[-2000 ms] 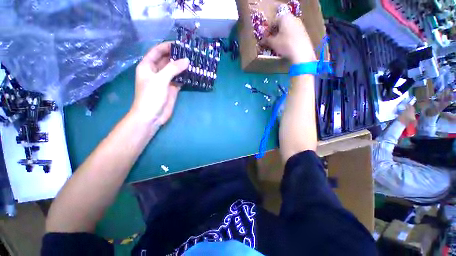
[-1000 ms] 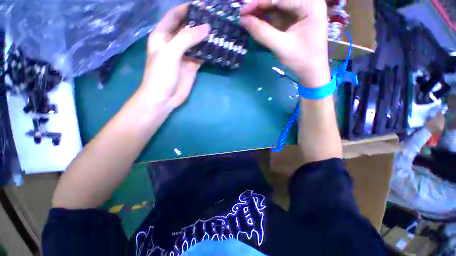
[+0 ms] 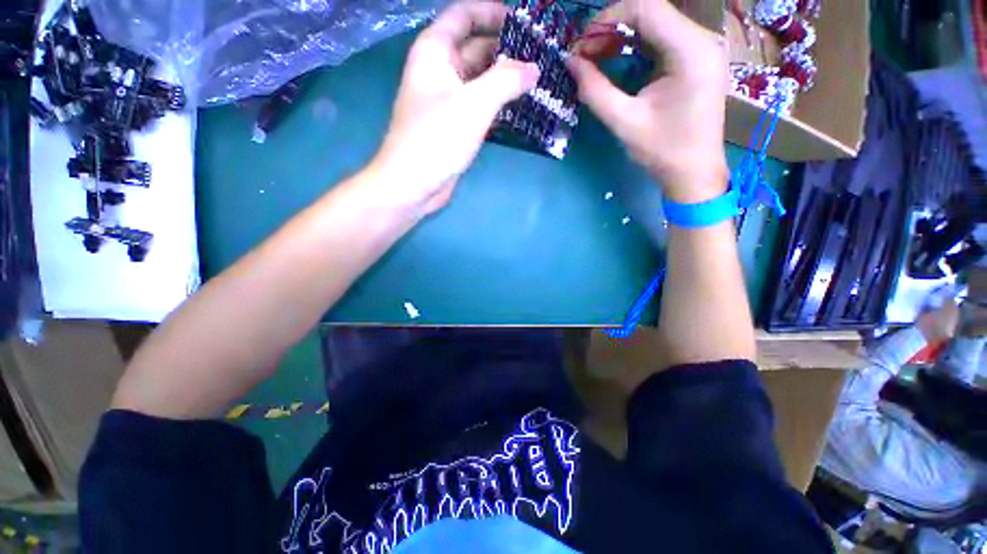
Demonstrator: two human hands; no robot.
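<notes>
My left hand [image 3: 449, 108] holds the black PCB panel [image 3: 541, 87] near the top of the view, its thumb on the panel's face. Rows of small white and silver marks run across the panel. My right hand [image 3: 660, 97] is at the panel's right edge, thumb and fingers pinched on a red wire lead [image 3: 606, 41] with a small white end. Other red wires show at the panel's top. Whether the lead touches the panel cannot be told. A blue strap [image 3: 701, 210] is on my right wrist.
An open cardboard box [image 3: 814, 135] with red and white wire bundles [image 3: 781, 78] stands right. Black assemblies lie on a white board [image 3: 117, 284] at left. Clear plastic [image 3: 271, 43] lies upper left. Long black strips [image 3: 828, 260] lie right. Small white bits lie on the green mat [image 3: 487, 260]. A person's sleeve [image 3: 882, 373] shows far right.
My right hand has come out of the cardboard box to the panel, and now pinches a red lead there. The panel has turned and appears further right. The whole view has shifted.
</notes>
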